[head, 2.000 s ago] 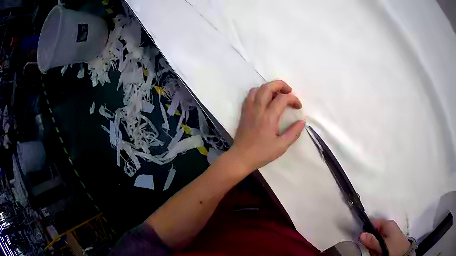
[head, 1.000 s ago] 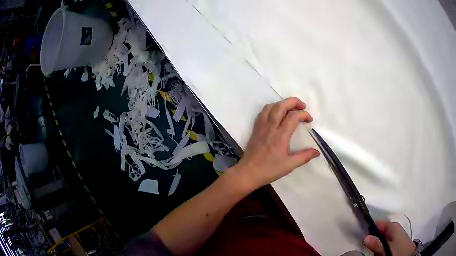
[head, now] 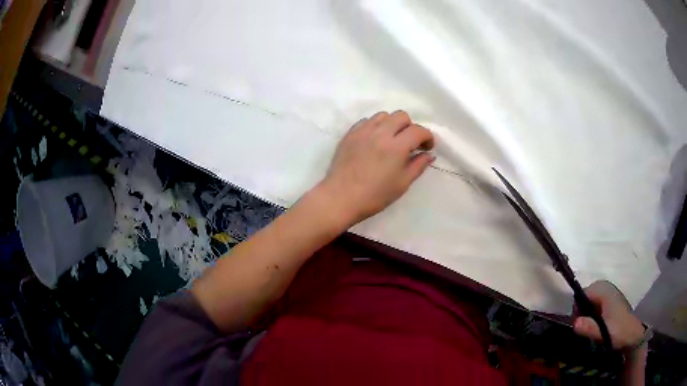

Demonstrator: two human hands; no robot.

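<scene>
White fabric panels (head: 248,45) lie across the cutting table, with a thin dark line running along them near the front edge. My left hand (head: 384,158) rests on the fabric over this line, its fingers bent and thumb near the fingertips; whether it pinches the cloth is hard to tell. My right hand (head: 609,315) holds the tailor's shears (head: 554,255) by their black handles at the lower right. The blades are slightly parted and lie over the fabric, tips pointing up and left towards my left hand, short of it.
A white bucket (head: 64,222) and many white scraps (head: 169,226) lie on the green floor at the left. A black bar weight (head: 679,230) is at the right edge. An orange-brown sheet (head: 16,45) shows at the upper left.
The view has turned, so the table edge runs flatter and the bucket sits lower. The shears' blades have parted a little, and their tips are farther from my left hand.
</scene>
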